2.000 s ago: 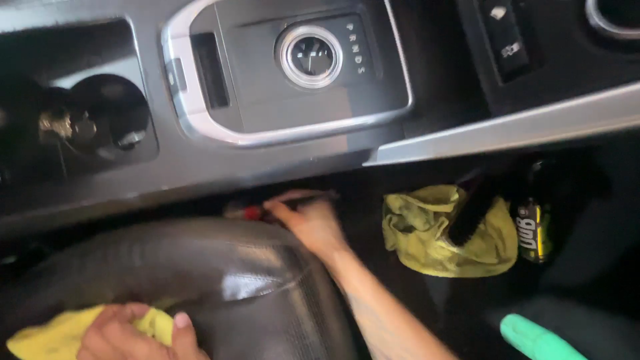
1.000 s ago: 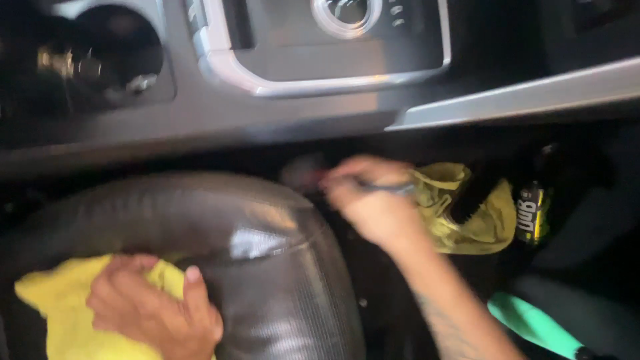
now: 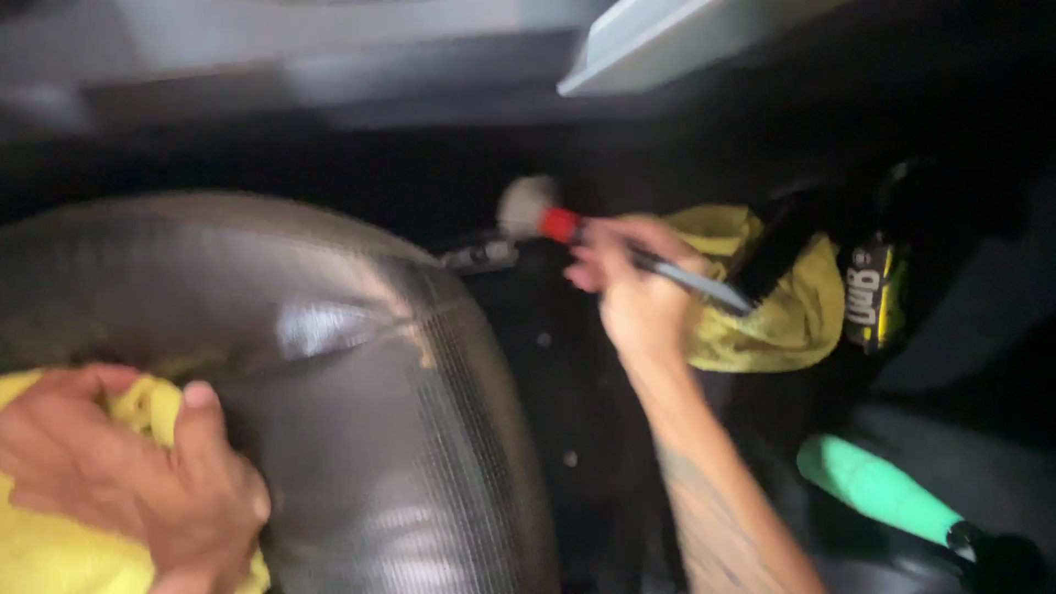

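My right hand [image 3: 643, 289] grips a detailing brush [image 3: 559, 224] by its dark handle. The brush has pale round bristles and a red collar, and its head points left over the dark gap beside the seat, near a seat rail part [image 3: 483, 256]. At the lower left my left hand [image 3: 157, 470] holds a bunched yellow cloth [image 3: 66, 544] against the black leather car seat [image 3: 355, 429]. Its thumb lies on top and part of the cloth is hidden under the palm.
Behind my right hand lies a crumpled olive-yellow cloth [image 3: 792, 330] with a dark brush [image 3: 767, 247] on it. A labelled bottle [image 3: 870, 293] is beside it. A green object [image 3: 883, 487] lies lower right. The console's silver trim [image 3: 643, 41] runs above.
My right hand has come away from the console's lower edge with the brush, moving right and bringing the bristles into sight. My left hand stays on the seat with the cloth. The view has shifted down.
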